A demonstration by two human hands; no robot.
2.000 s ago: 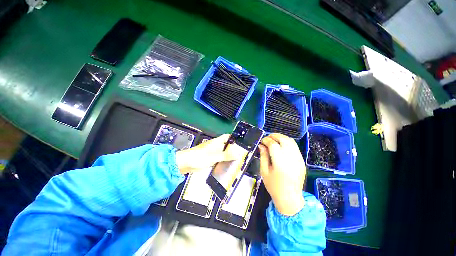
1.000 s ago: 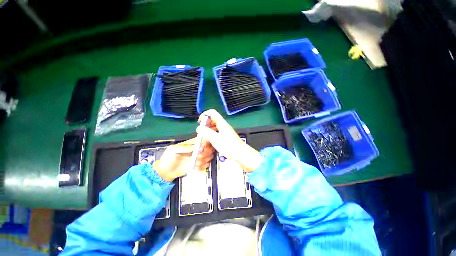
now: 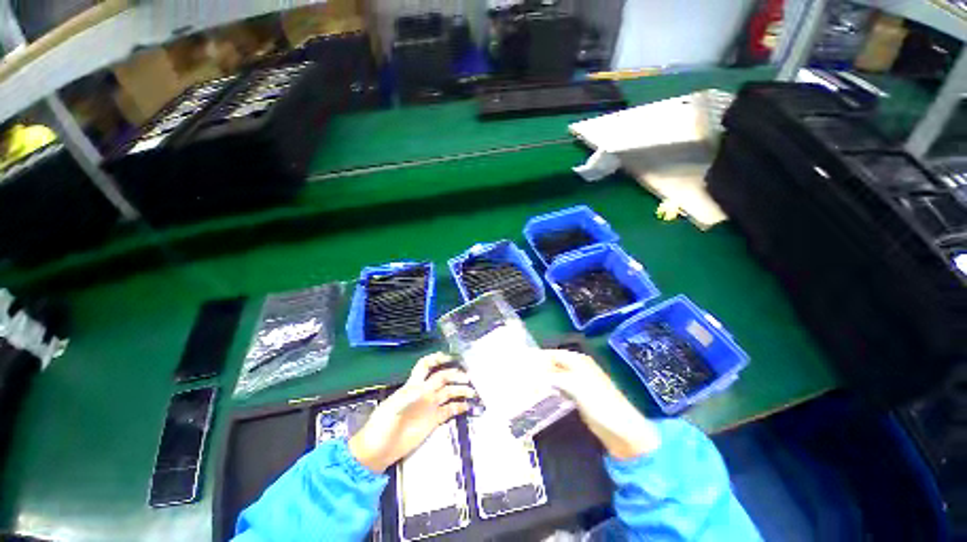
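My right hand (image 3: pixel 589 397) holds a part-built phone (image 3: pixel 504 365) by its right side, tilted above the tray. Its white area faces up and its dark camera end points away from me. My left hand (image 3: pixel 419 411) is beside the phone's left edge with fingers bent; whether it touches the phone or holds a small part is unclear. The black phone tray (image 3: pixel 270 450) lies below, with part-built phones in its slots, two of them (image 3: pixel 433 482) showing white areas. Another phone (image 3: pixel 337 421) is partly hidden by my left hand and sleeve.
Several blue parts bins (image 3: pixel 679 355) stand beyond and right of the tray. A clear plastic bag (image 3: pixel 288 337) and two dark phones (image 3: pixel 182 445) lie left. Tall black stacked trays (image 3: pixel 838 244) stand right, near pale boards (image 3: pixel 663 138). More black stacks (image 3: pixel 228 138) stand at the back left.
The view has tilted up, showing more of the bench's back. The held phone has turned from edge-on to white side up. My left hand has moved off its face to its left side.
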